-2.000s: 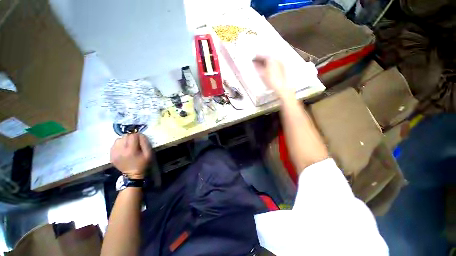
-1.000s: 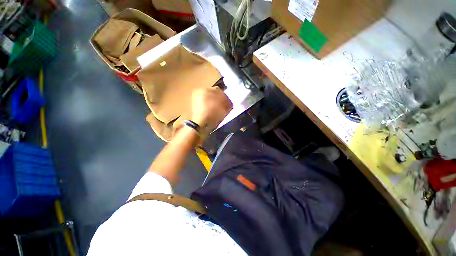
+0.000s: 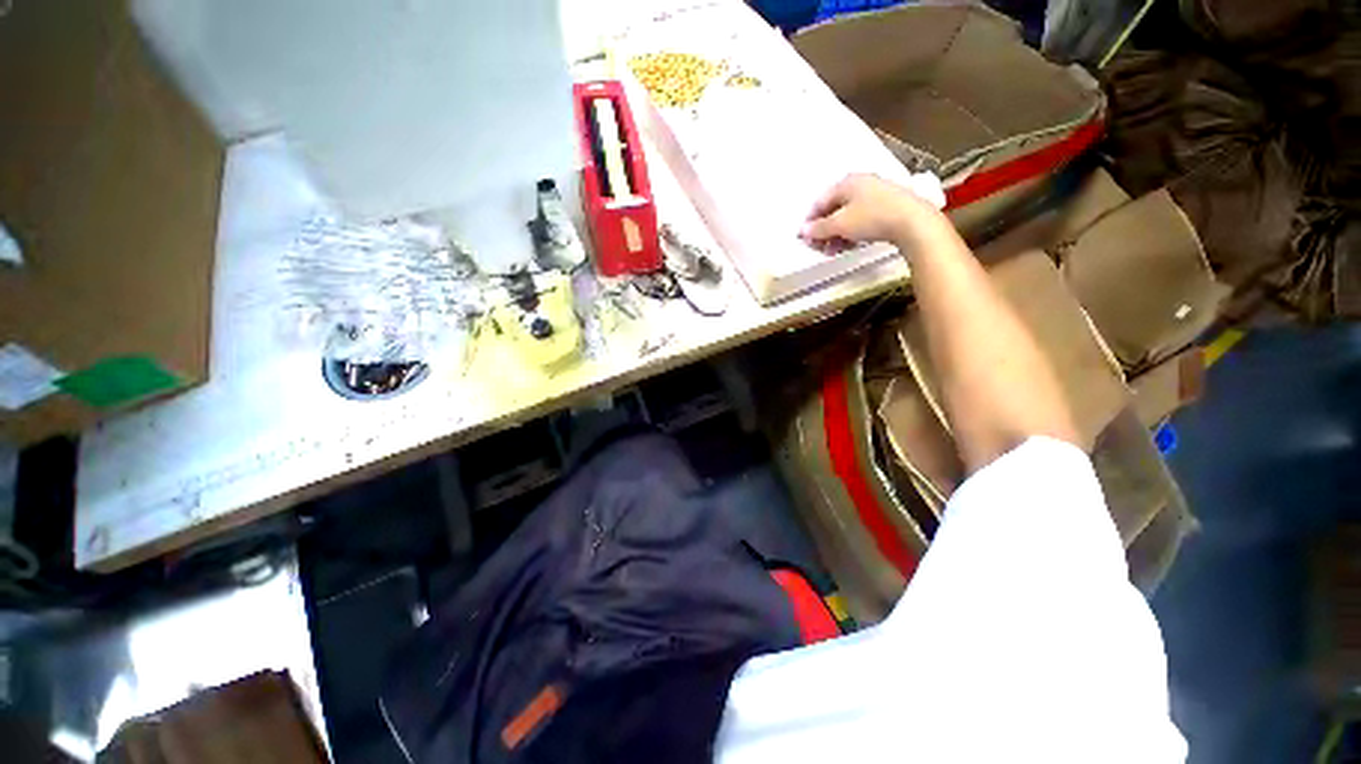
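Note:
My right hand [image 3: 869,214] is over the front part of the white shallow box [image 3: 769,164], fingers bent down near its surface; whether they pinch anything is too small to tell. The pile of loose gold fittings [image 3: 675,78] lies on the same box, farther back and away from the hand. My left hand is out of the picture. The press tooling [image 3: 555,239] and its yellow base [image 3: 526,332] stand near the bench edge, under the large pale press head [image 3: 418,105]. A brown bag piece [image 3: 224,728] shows at the bottom left edge.
A red holder [image 3: 617,179] stands beside the white box. A round dish [image 3: 373,373] with small dark parts and a crinkled clear bag [image 3: 366,276] are left of the press. A cardboard carton [image 3: 105,194] is at left. Floor cartons [image 3: 851,448] with brown pieces are at right.
The view has swung from the floor and board at left back to the bench. My left hand, earlier on a tan bag panel, has left the picture. My right hand is now in view.

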